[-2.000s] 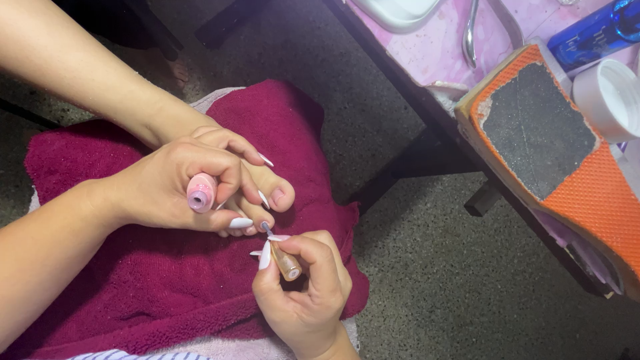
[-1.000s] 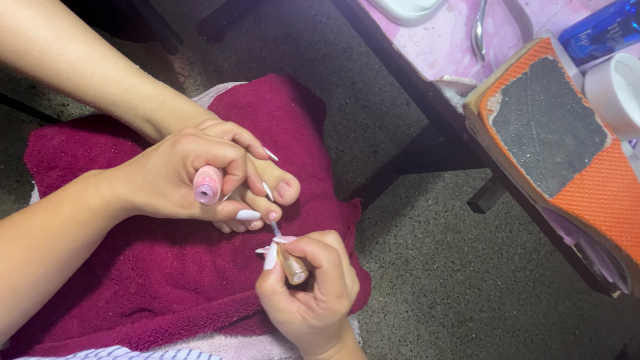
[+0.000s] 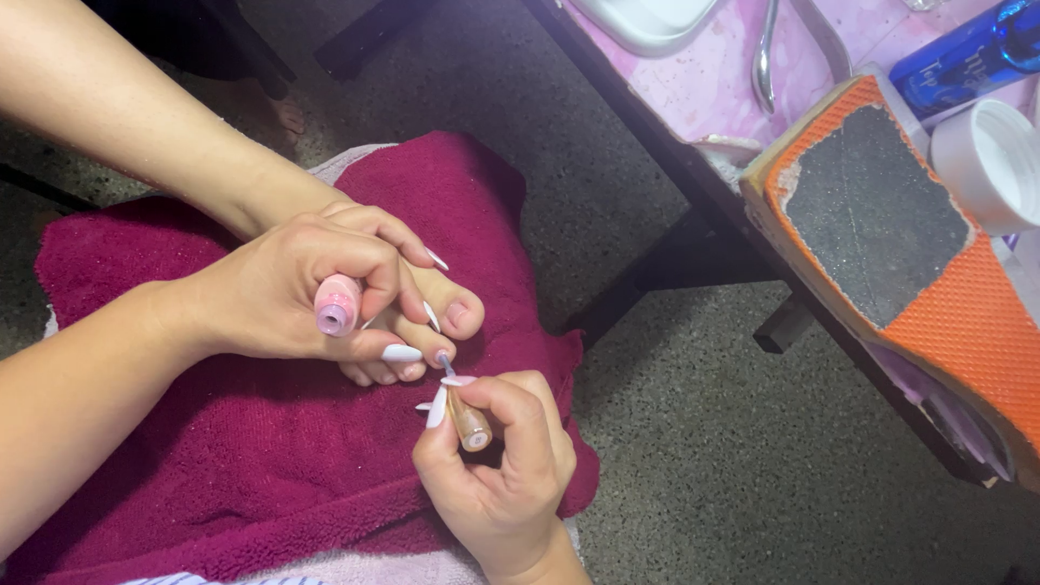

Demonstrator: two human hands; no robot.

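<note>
My left hand (image 3: 284,280) holds an uncapped pink nail polish bottle (image 3: 337,305) against its palm, and its fingers rest around the toes of another person's bare foot (image 3: 435,296). Between the thumb and fingers of my right hand (image 3: 504,463) is the gold cap of a nail polish brush (image 3: 469,418). The brush tip touches the nail of the second toe. The foot lies on a maroon towel (image 3: 284,431); the fingers hide part of it.
At the right, a table (image 3: 674,93) bears a white dish (image 3: 646,20), metal nippers (image 3: 765,65), a blue bottle (image 3: 959,69) and a white jar (image 3: 987,166). An orange foot file with a dark abrasive patch (image 3: 877,219) overhangs its edge. Speckled floor (image 3: 691,431) lies below.
</note>
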